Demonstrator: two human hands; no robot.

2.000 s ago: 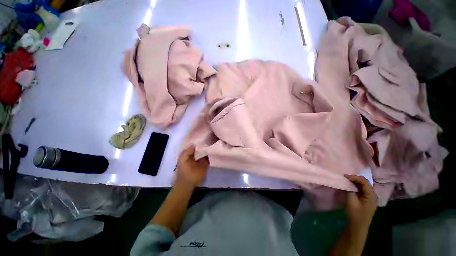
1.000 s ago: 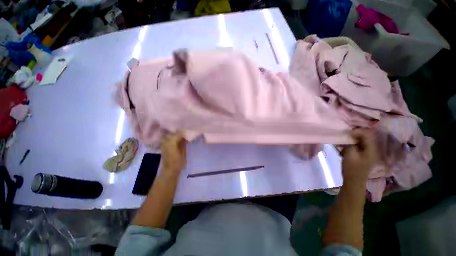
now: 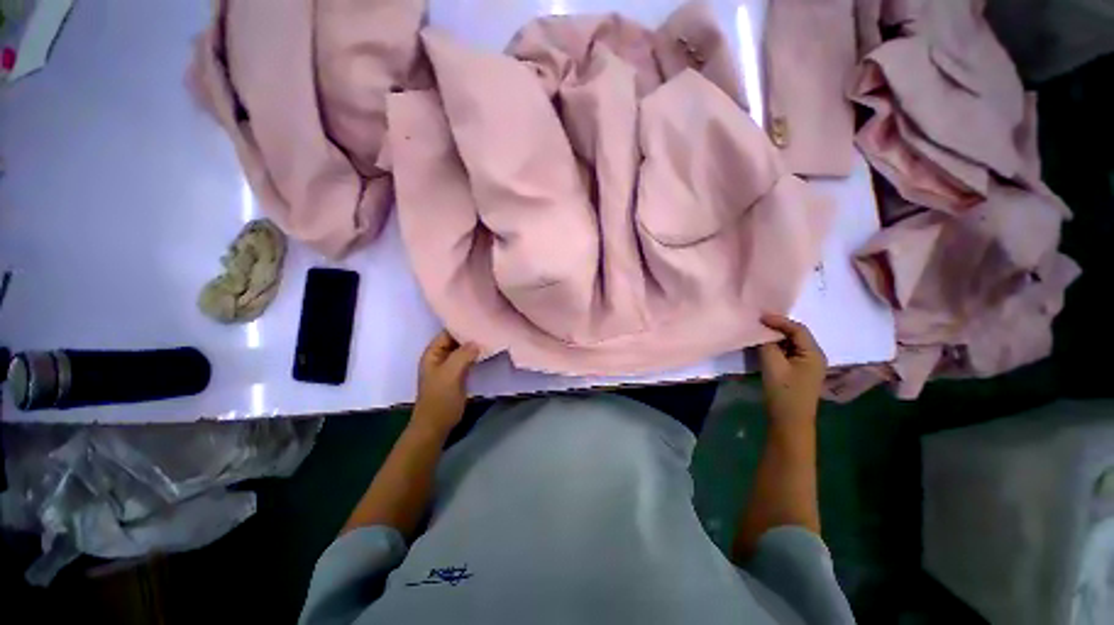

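Note:
A dusty-pink jacket (image 3: 538, 232) lies bunched in folds on the glossy white table, its long hem along the front edge. My left hand (image 3: 445, 372) pinches the hem at its left end. My right hand (image 3: 792, 360) pinches the hem at its right end. The hem sags in a shallow curve between them. A small row of buttons shows at a sleeve end at the upper right. I cannot see a tool in either hand.
A pink jacket bundle (image 3: 299, 110) lies left of the jacket. A pile of pink jackets (image 3: 965, 256) hangs at the right table edge. A black phone (image 3: 326, 325), a beige cloth lump (image 3: 244, 271) and a black bottle (image 3: 122, 376) lie at left. Clear plastic (image 3: 159, 476) is below the table edge.
The jacket was lifted and swung up, and now lies on the table with its hem towards me. Both hands stay on the hem, now lower and closer together. The view has shifted.

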